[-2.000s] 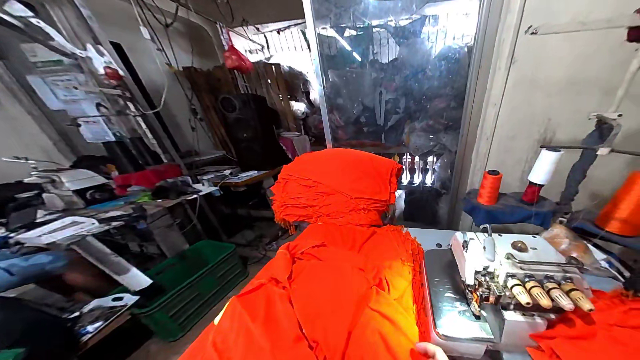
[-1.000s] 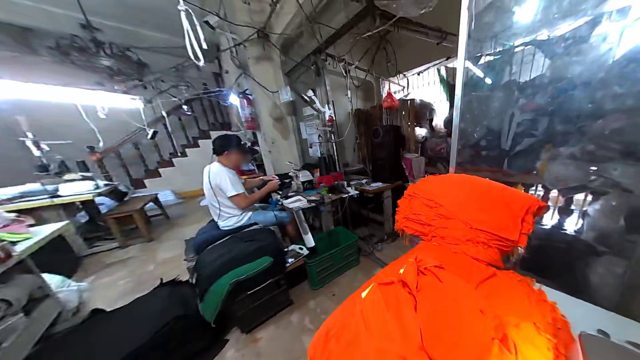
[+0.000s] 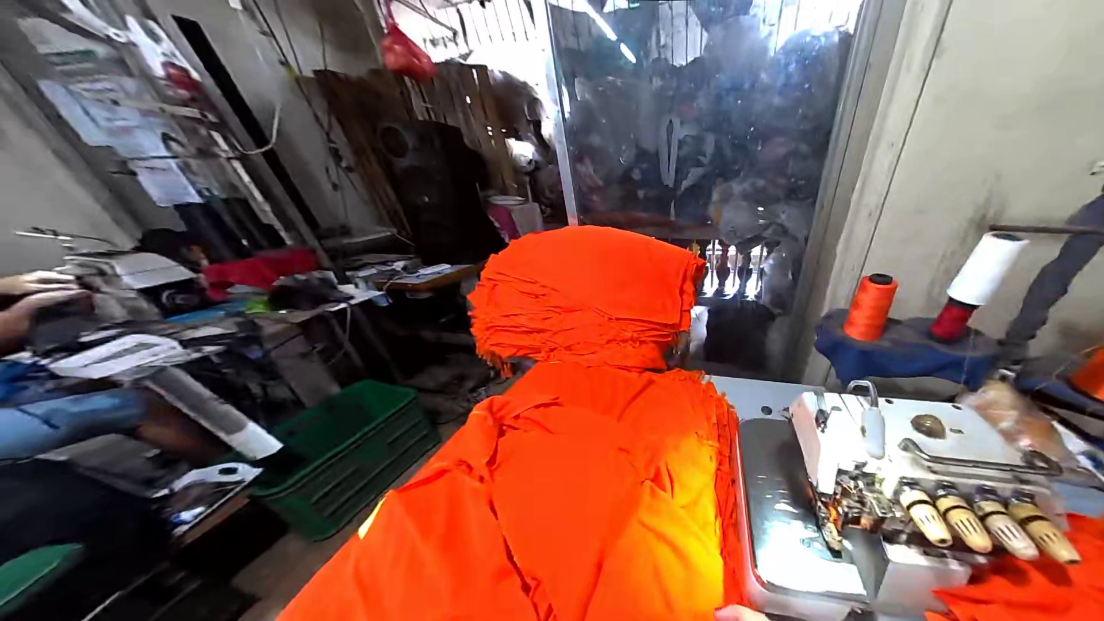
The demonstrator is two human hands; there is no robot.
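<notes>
At the bottom edge, only a small bit of a hand shows, touching or lying beside the right edge of a spread of orange fabric. It cannot be told which of my hands it is, or what its fingers do. Behind the spread, a thick stack of folded orange fabric sits on the table. Right of the fabric stands a white overlock sewing machine with several tension dials in front and a shiny metal plate at its left. More orange fabric lies at the lower right.
Orange and white thread cones stand behind the machine. A green plastic crate is on the floor at left. Beyond it, a person's hands are at another sewing machine. A black loudspeaker and a glass panel stand behind.
The view has swung left and back right. The orange stack and spread look about the same as before.
</notes>
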